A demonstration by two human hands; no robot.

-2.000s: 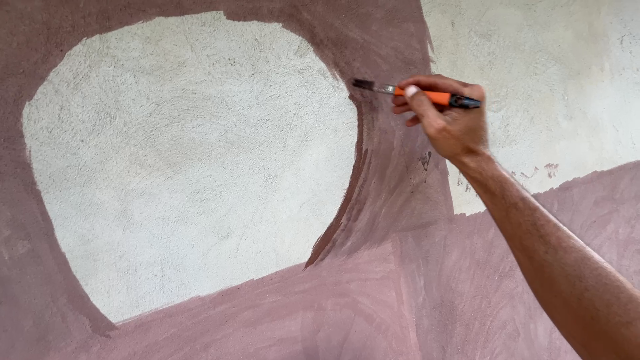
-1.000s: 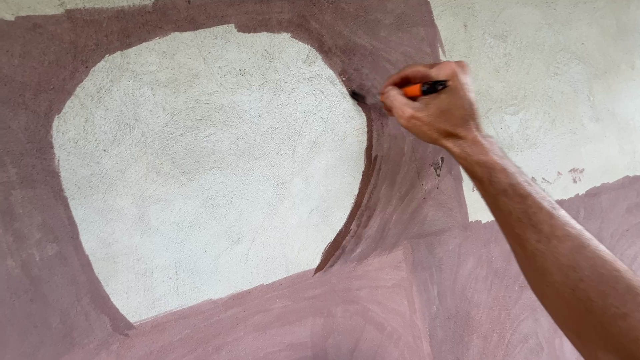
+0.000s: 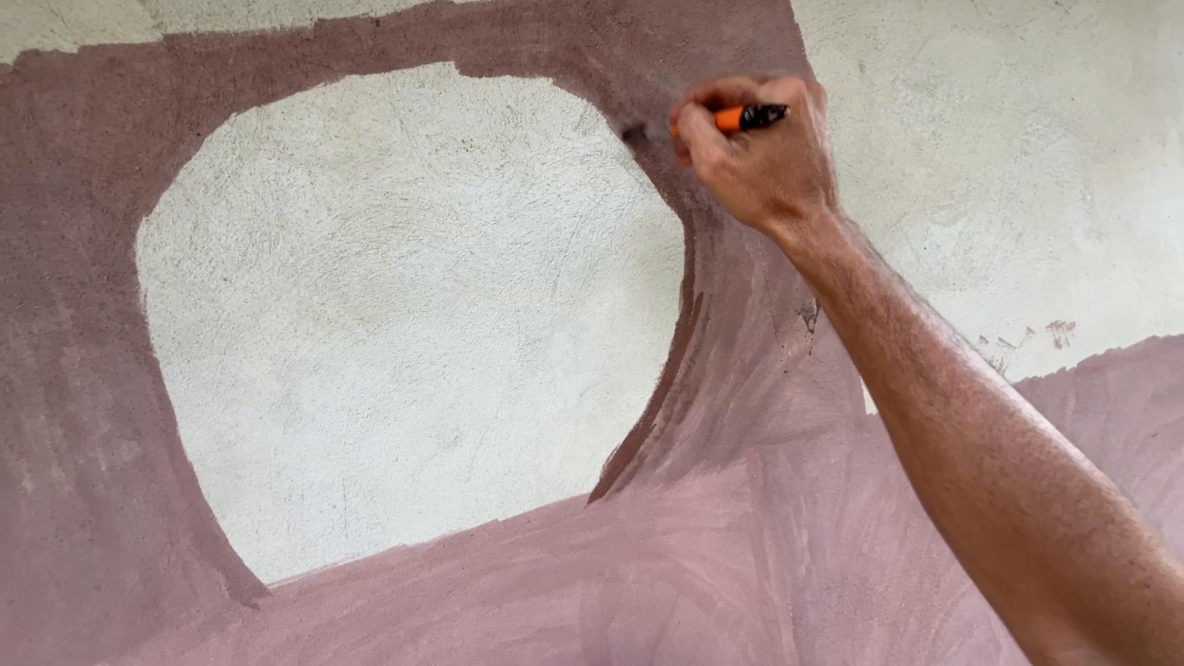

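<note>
My right hand [image 3: 763,153] is closed around the orange and black handle of a paintbrush [image 3: 731,119], at the upper right of the head view. The blurred dark bristles lie at the upper right edge of a rounded off-white patch [image 3: 416,314] of the wall. Mauve-brown paint [image 3: 83,185] surrounds most of this patch. A darker, fresh-looking brown band [image 3: 680,342] runs down the patch's right edge to its lower right corner. My left hand does not show.
Lighter pink paint [image 3: 518,583] covers the lower wall. An unpainted off-white area [image 3: 1008,166] lies right of my hand, with small brown smudges [image 3: 1061,333] low on it. A dark mark [image 3: 810,316] is beside my forearm.
My right hand has moved the brush from the painted area onto the rounded patch's edge, then up and left along it. The dark band now reaches higher on that edge.
</note>
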